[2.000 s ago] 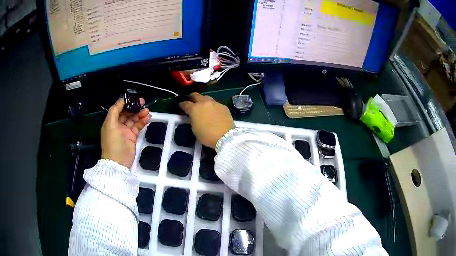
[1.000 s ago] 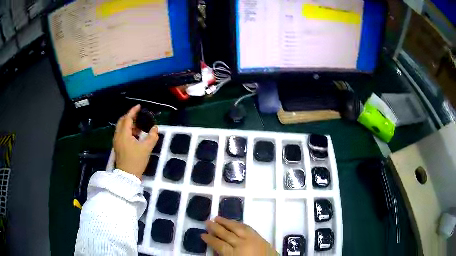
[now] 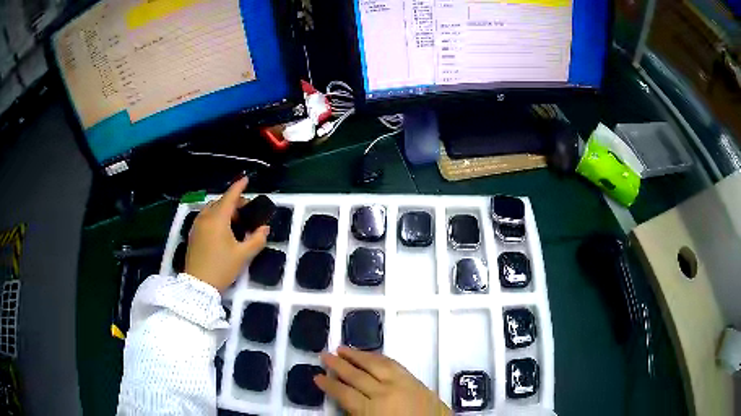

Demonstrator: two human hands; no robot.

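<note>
A large white tray [image 3: 414, 294] holds many black, rounded-square smartwatch bodies [image 3: 318, 231] in its pockets. My left hand [image 3: 218, 244] is over the tray's upper left part and holds one dark smartwatch body [image 3: 255, 213] between thumb and fingers. My right hand [image 3: 382, 386] lies low over the tray's front edge, cut off by the bottom of the picture. Its fingertips are beside a smartwatch body [image 3: 305, 385]; I cannot tell if they touch or grip it. Some bodies at the right of the tray look shinier, and two are stacked at the upper right.
Two monitors [image 3: 471, 49] stand behind the tray. Between them lie white cables with a red-and-white item [image 3: 307, 120]. A small dark object on a cable [image 3: 370, 168] is behind the tray. A green tissue pack [image 3: 608, 169], a black scanner [image 3: 605, 264] and a wooden board [image 3: 691, 236] are at right.
My right hand has come from behind the tray to its front edge. My left hand has shifted over the tray with its smartwatch body. The view has moved too.
</note>
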